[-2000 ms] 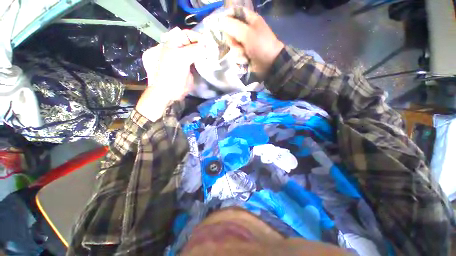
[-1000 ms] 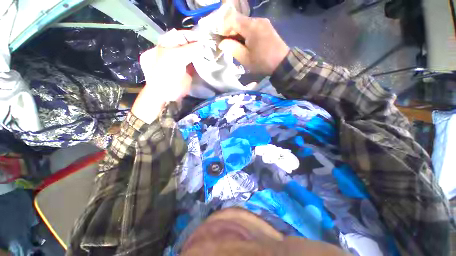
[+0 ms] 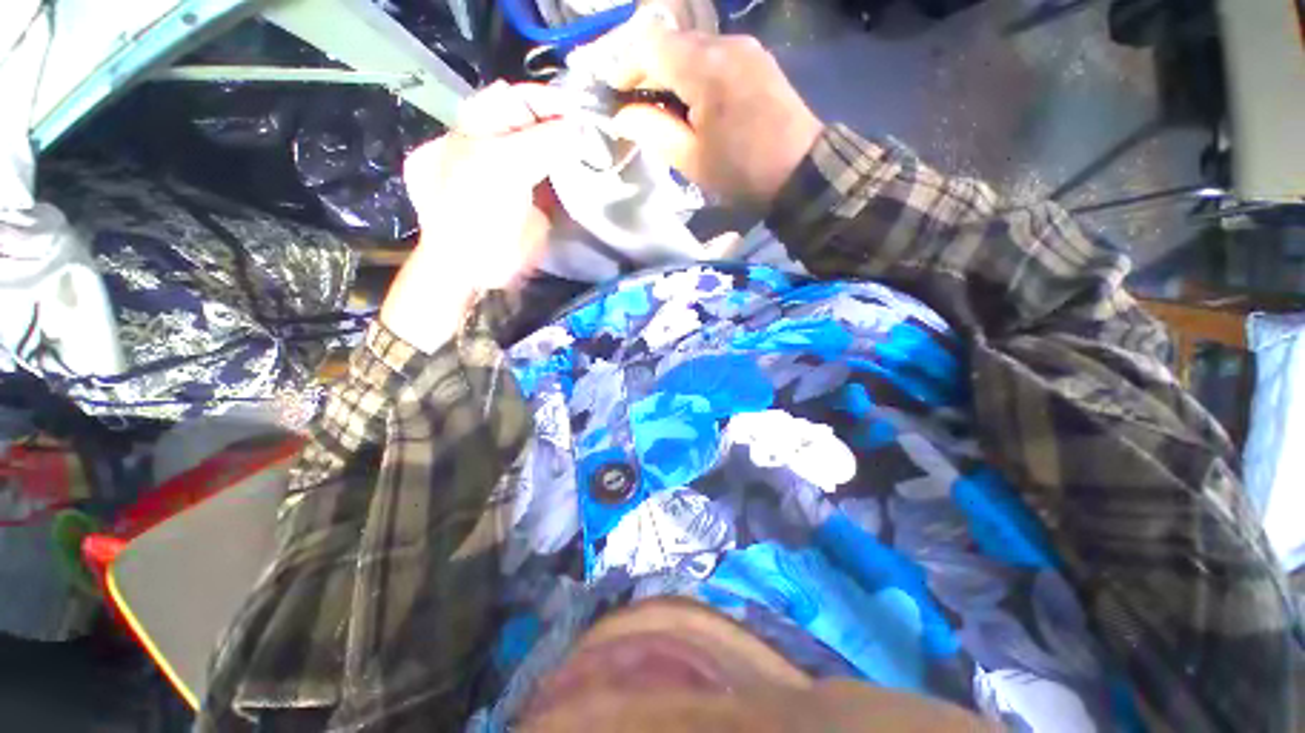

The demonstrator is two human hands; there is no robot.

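A white garment piece [image 3: 613,193] is bunched over the front of my lap at the top centre of the head view. My left hand [image 3: 480,186] is closed on its left side and is strongly overexposed. My right hand [image 3: 733,115] grips the cloth at the upper right, with its fingers curled. A small dark shape shows between the right fingers; I cannot tell if it is a tool. The cloth hangs in folds between and below both hands.
A blue plastic basket [image 3: 537,26] is beyond the hands. Shiny black bags [image 3: 351,158] and patterned cloth [image 3: 215,294] lie at left, below pale table legs [image 3: 286,75]. White cloth [image 3: 57,287] hangs at far left. A red-edged grey panel [image 3: 201,551] is at lower left.
My right hand has turned and shifted slightly right since the first frame, and the cloth folds have changed shape. My left hand has hardly moved.
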